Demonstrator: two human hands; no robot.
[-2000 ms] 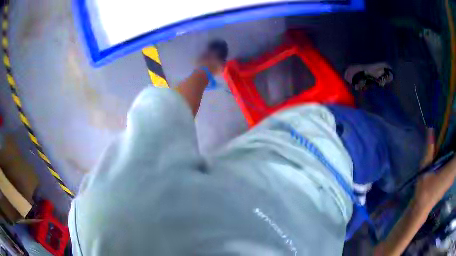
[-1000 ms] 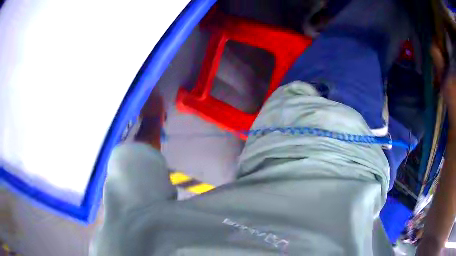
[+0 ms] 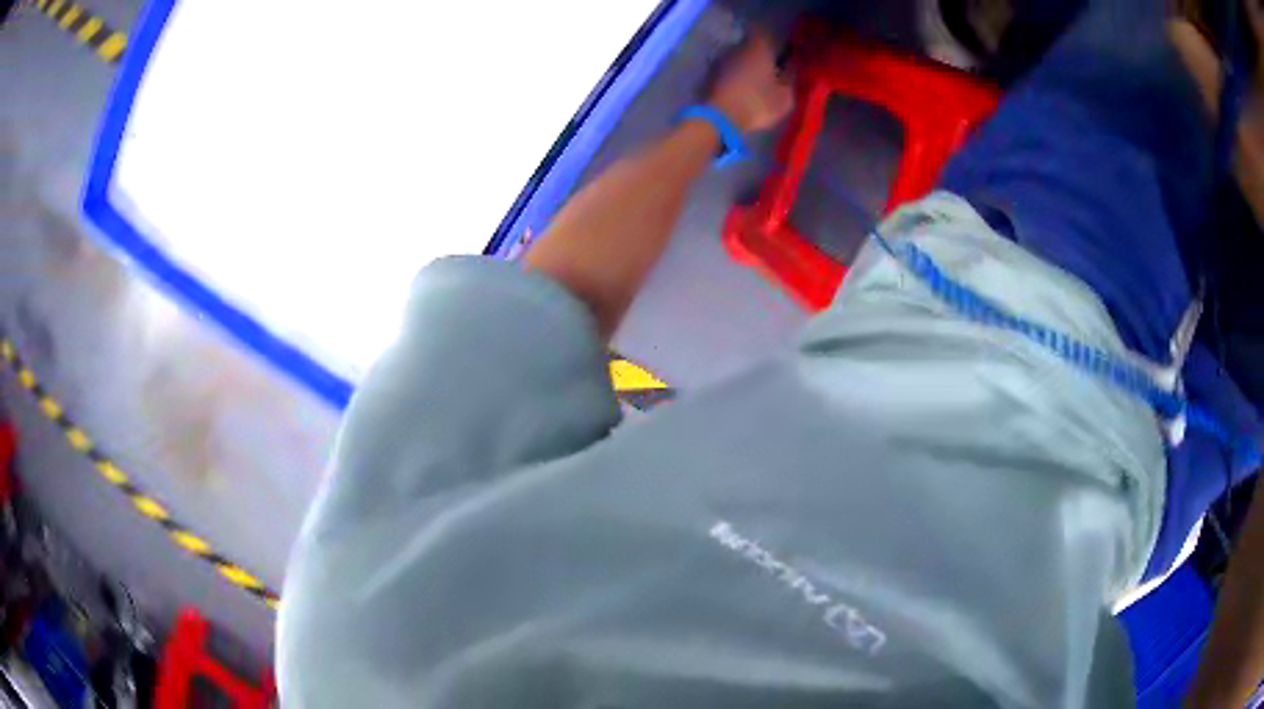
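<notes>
My left hand (image 3: pixel 756 86) is blurred at the top centre, beyond a blue wristband (image 3: pixel 721 135). It is at the near edge of a red stool (image 3: pixel 776 229). Its fingers are not clear, so I cannot tell whether it grips the stool. My right forearm (image 3: pixel 1238 609) is cut off by the right edge. Blurred skin shows higher up at that edge, but the right hand's shape and hold cannot be made out. A coiled blue cord (image 3: pixel 1019 330) crosses my lap.
A large white surface with a blue rim (image 3: pixel 229 312) fills the upper left, close beside my left arm. Yellow-black floor tape (image 3: pixel 146 513) runs at the left. Another red stool (image 3: pixel 194 665) is at the lower left. A blue surface (image 3: pixel 1171 637) is at the lower right.
The view has swung about. My left forearm and hand now show beside the stool instead of being mostly hidden by the blue rim. The right hand is less visible than two seconds ago.
</notes>
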